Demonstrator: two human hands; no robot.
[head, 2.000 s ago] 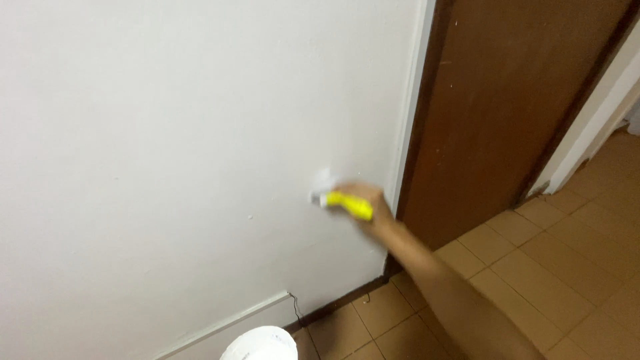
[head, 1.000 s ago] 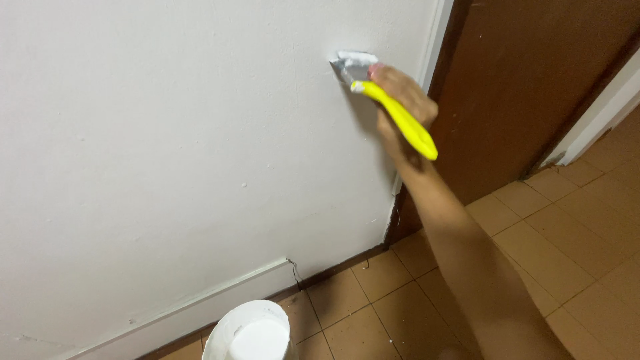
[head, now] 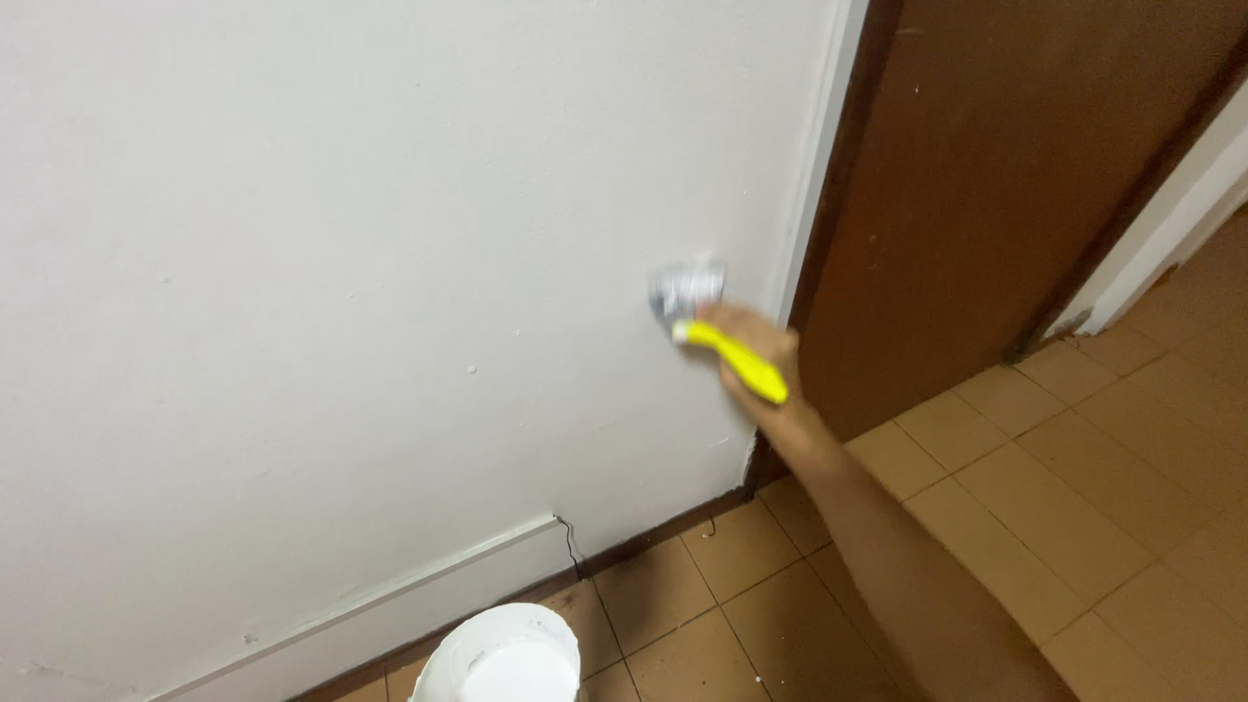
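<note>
My right hand (head: 765, 356) grips a putty knife by its yellow handle (head: 746, 368). The wide metal blade (head: 687, 291) carries white filler and is at the white wall (head: 390, 244), a little left of the door trim; it is blurred by motion, so whether it touches cannot be told. Below and to the left, a white bucket (head: 444, 658) with white filler or paint inside stands by the foot of the wall. My left hand is out of view.
A brown door (head: 985, 175) in a dark frame is right of the wall. White cable trunking (head: 370, 604) runs low along the wall, with a thin dark wire (head: 570, 546) hanging from its end. Tan floor tiles (head: 1053, 497) bear small white specks.
My right hand and the putty knife were higher on the wall a second ago and have come down. The knife stays in my grip throughout.
</note>
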